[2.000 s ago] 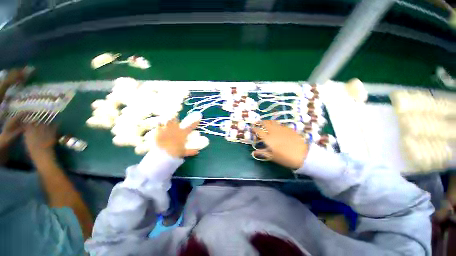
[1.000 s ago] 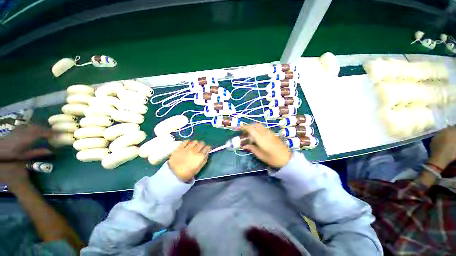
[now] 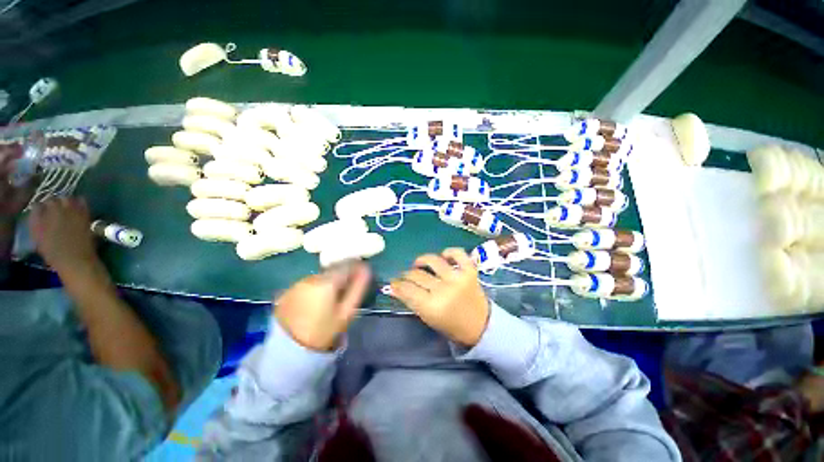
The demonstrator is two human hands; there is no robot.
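Observation:
My left hand (image 3: 321, 305) is at the worktop's front edge, its fingers blurred around a small dark shape I cannot identify. My right hand (image 3: 444, 293) is just right of it, fingers pinched, with a tiny pale cord end (image 3: 387, 290) at the fingertips. A striped piece (image 3: 502, 252) with brown, white and blue bands lies just beyond my right hand. More striped pieces (image 3: 459, 188) with white cord loops lie in a slanting row and in a column (image 3: 607, 263) at right. Cream oval pieces (image 3: 221, 208) lie in a group at left; a few (image 3: 365, 202) lie nearer my hands.
A joined pair (image 3: 203, 59) lies on the green belt beyond the pale rail (image 3: 370, 115). A slanting metal post (image 3: 673, 56) stands at right. A white sheet (image 3: 691, 262) holds cream stock (image 3: 788, 226). A neighbour's arm (image 3: 113, 302) and striped stock (image 3: 77, 149) are at left.
My left hand has turned and blurred, now by a dark shape. My right hand has left the striped piece it was on, which lies beyond it. The view has shifted.

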